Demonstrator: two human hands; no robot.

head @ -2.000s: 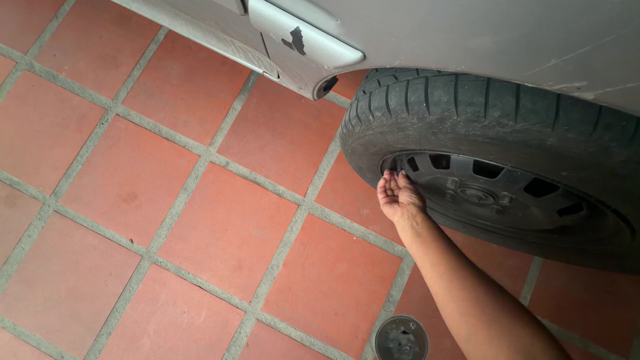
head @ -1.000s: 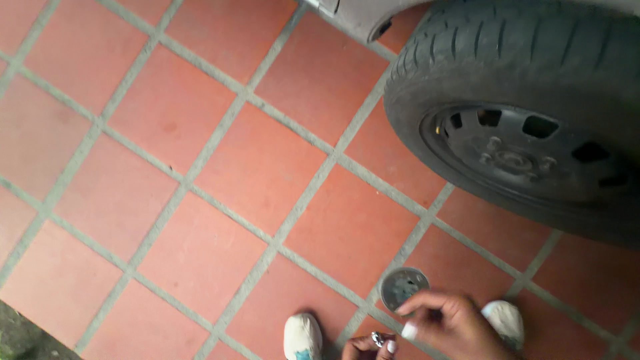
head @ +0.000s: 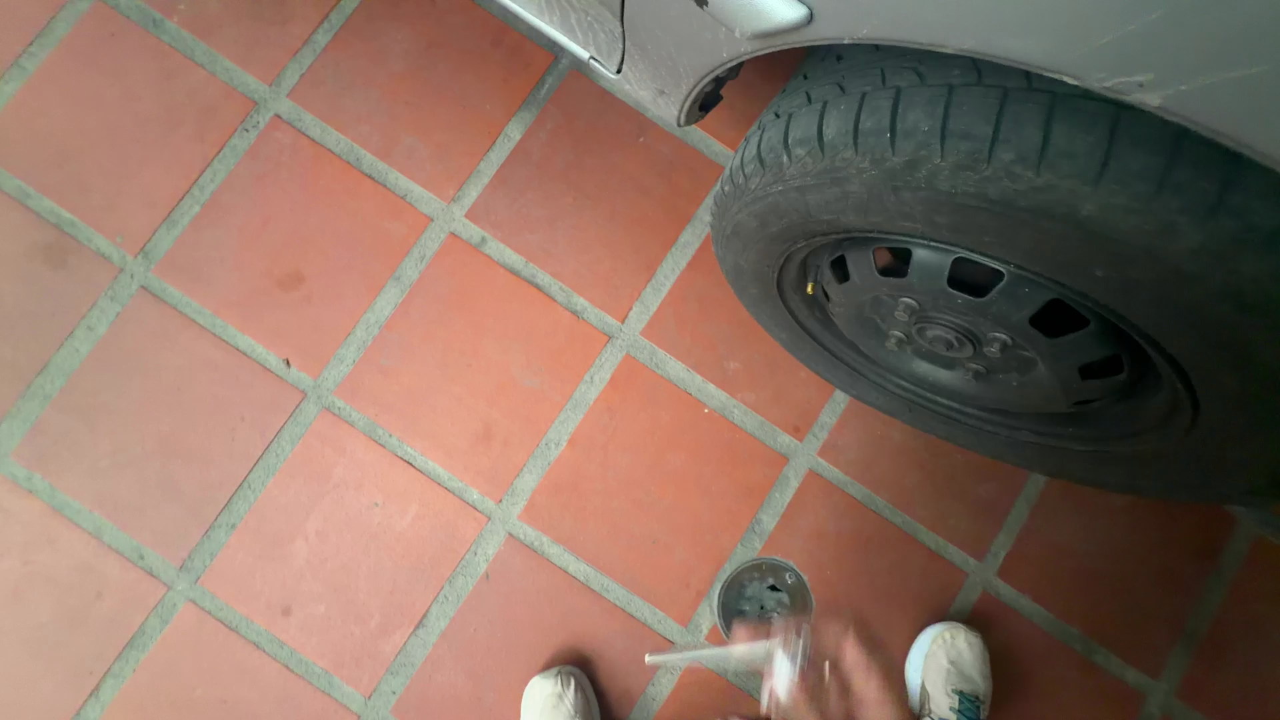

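My right hand (head: pixel 855 665) is motion-blurred at the bottom of the head view. It seems closed around a clear object (head: pixel 785 665) from which a thin pale rod (head: pixel 710 654) sticks out to the left. Of my left hand, only a possible sliver of skin shows at the bottom edge. Just above the right hand a round, dark grey container or cap (head: pixel 765 592) stands on the tiles. Up and to the right is a car wheel with a black tyre (head: pixel 900 190) and a dark steel rim (head: pixel 1000 385). A brass-coloured valve tip (head: pixel 810 288) shows at the rim's left side.
The grey car body (head: pixel 1000 30) runs across the top right, above the tyre. Its lower edge (head: pixel 655 95) overhangs the red floor tiles (head: pixel 470 370). Two light shoes, one on the left (head: pixel 560 694) and one on the right (head: pixel 948 668), flank the hands at the bottom.
Two seconds ago a hand touched the rim's left side; it has since drawn back. One second ago both hands were together near the shoes. The pale rod has come into view.
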